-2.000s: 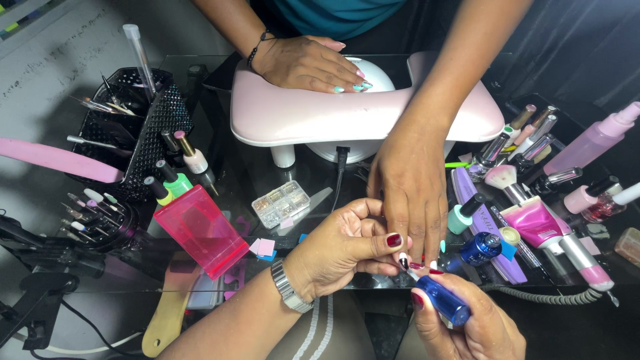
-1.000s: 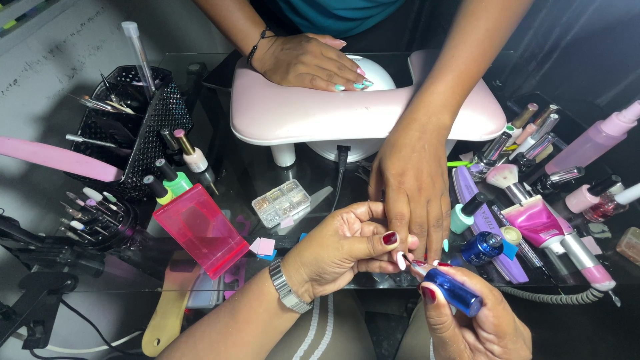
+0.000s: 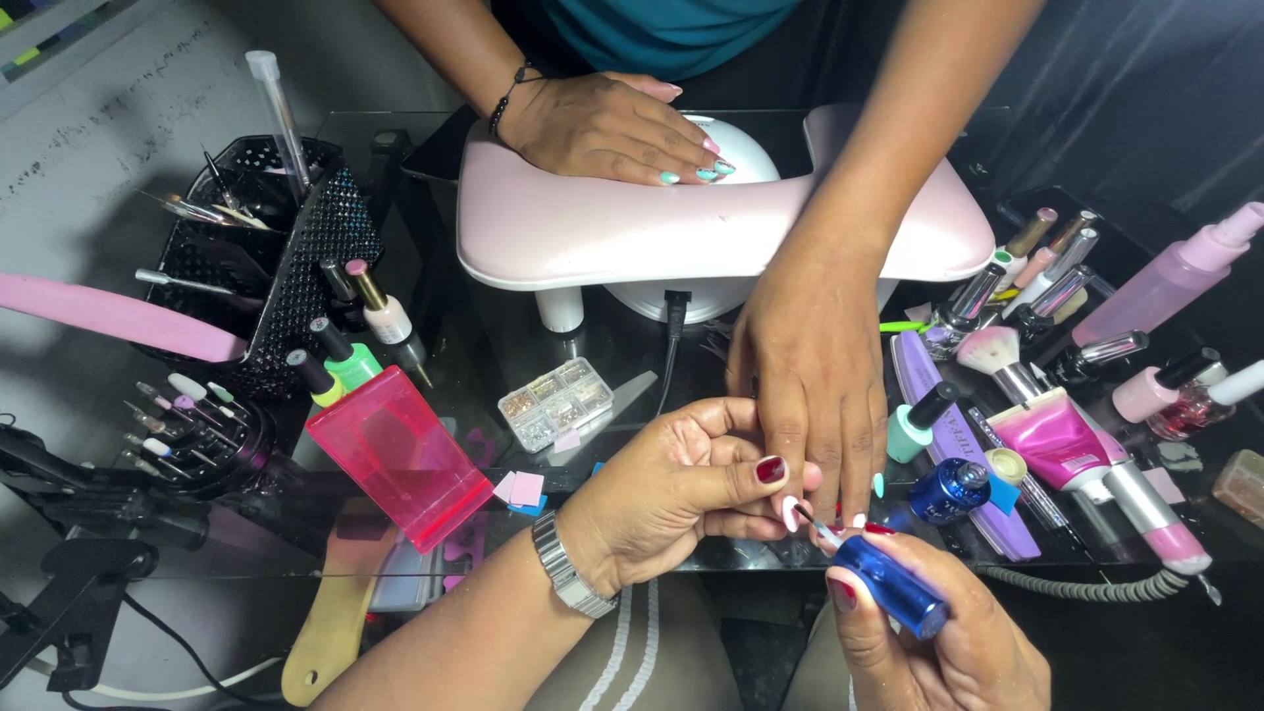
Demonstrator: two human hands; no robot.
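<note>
My left hand (image 3: 681, 489), with a metal watch (image 3: 573, 565) at the wrist, holds a finger of another person's hand (image 3: 820, 365) between thumb and fingers. That finger's nail (image 3: 790, 513) is pale pink. Pinched in my right hand (image 3: 928, 632) is the blue cap of a nail polish brush (image 3: 892, 587); its thin dark tip is at or very near the pale nail. An uncapped blue polish bottle (image 3: 948, 491) stands just right of the held fingers. The person's other hand (image 3: 612, 128), with mint and pink nails, rests on a pink padded armrest (image 3: 632, 232).
On the left are a black studded organizer (image 3: 316, 257), a round bit holder (image 3: 212, 439), a translucent pink box (image 3: 400, 459) and a case of small decorations (image 3: 556, 403). On the right stand a mint polish bottle (image 3: 908, 434), a purple nail file (image 3: 963, 444), a makeup brush (image 3: 992, 355) and a pink tube (image 3: 1057, 439).
My right hand has moved slightly right, and the blue cap is tilted differently. My left hand keeps its hold on the other person's finger.
</note>
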